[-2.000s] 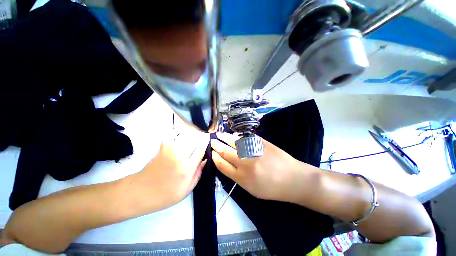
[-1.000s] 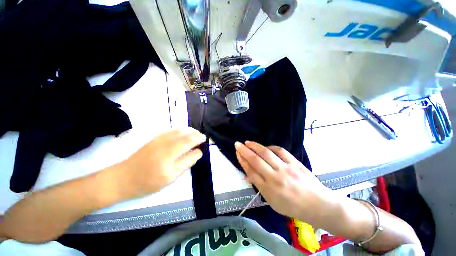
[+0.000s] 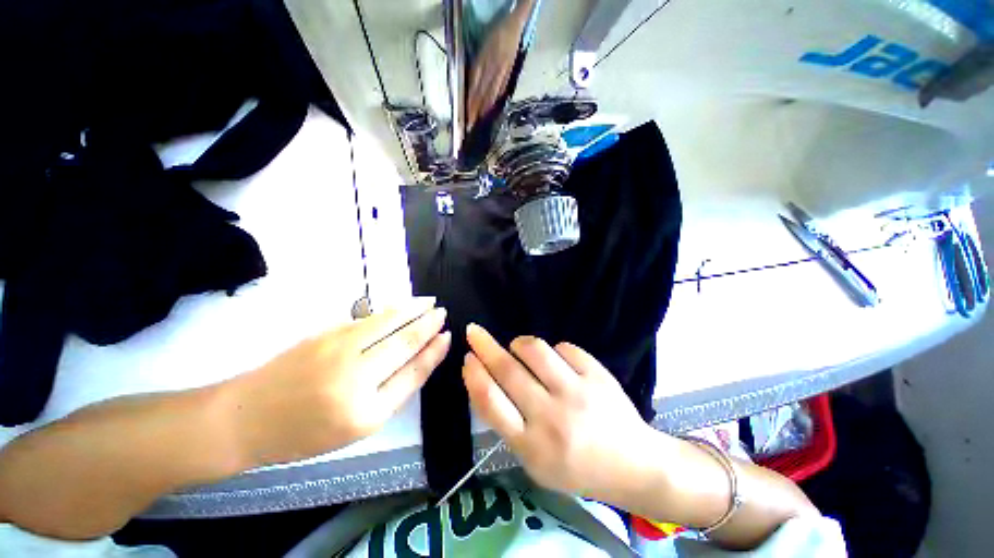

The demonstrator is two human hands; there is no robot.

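Observation:
The black curved panel lies under the machine head, its rounded edge right of the needle area. The long black strip runs down from it over the table's front edge. My left hand has its fingertips on the strip's left edge. My right hand has its bent fingertips on the black cloth just right of the strip. The fingertips of the two hands are close but apart. The presser foot is at the cloth's top edge, partly hidden. The ridged tension knob stands over the panel.
A black garment bundle lies at left. Thread snips and blue-handled scissors lie at right. A dark thread crosses the bed. A tape measure runs along the front edge. A red basket is below right.
The hands first worked close under the needle, then moved down toward the front edge. Since the last frame my right hand has moved left, nearer the strip and my left hand. The view has shifted.

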